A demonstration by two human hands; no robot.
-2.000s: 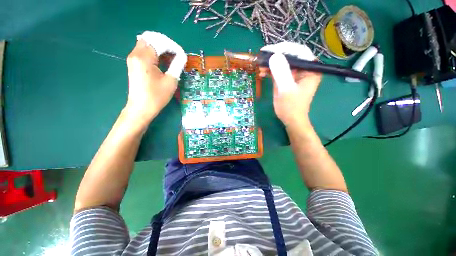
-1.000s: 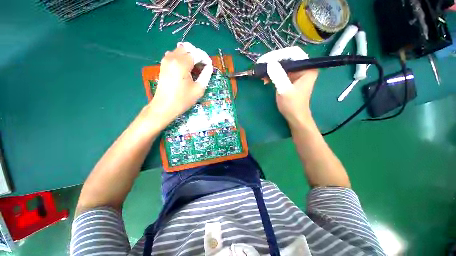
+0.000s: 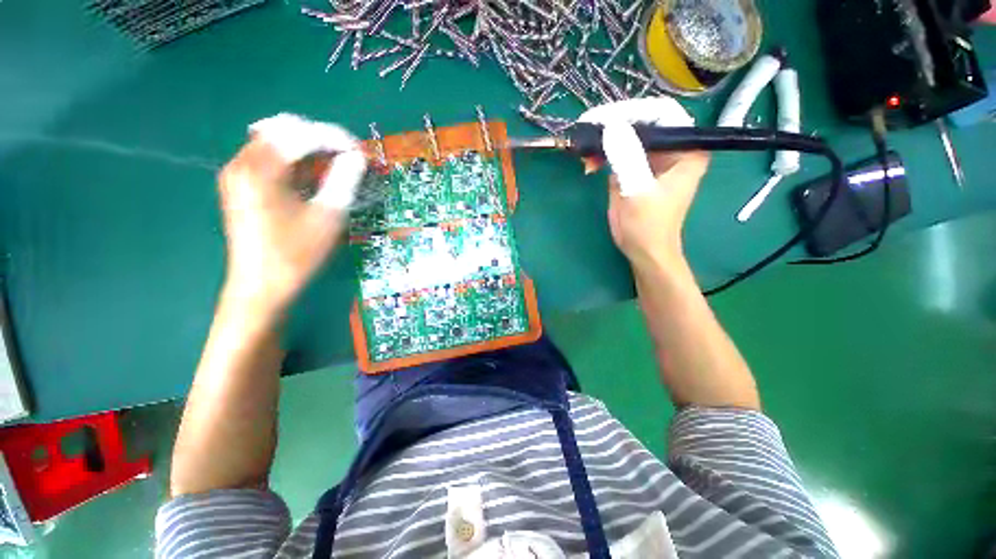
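Observation:
A green PCB panel (image 3: 437, 257) with a bright glare lies on the orange soldering fixture (image 3: 448, 358). Three twisted leads (image 3: 430, 137) stick out past the panel's far edge. My left hand (image 3: 286, 197), blurred and with white finger cots, is left of the panel's far corner. A thin pale strand of solder wire (image 3: 164, 154) runs leftward from it, so the hand seems closed on the wire. My right hand (image 3: 650, 175) is shut on the black soldering iron (image 3: 590, 139). Its tip points left, at the fixture's far right corner near the rightmost lead.
A pile of loose twisted leads (image 3: 524, 49) lies beyond the fixture. To its right are a yellow-rimmed solder spool (image 3: 699, 44), a white-handled tool (image 3: 786, 120), a black soldering station (image 3: 901, 55) with a red light and a small black box (image 3: 857, 207). A red stool (image 3: 71, 464) stands lower left.
My left hand has moved left, off the panel, uncovering its far-left part and more leads. The iron has moved slightly right and up. Earlier, the fixture and bench items shifted in view.

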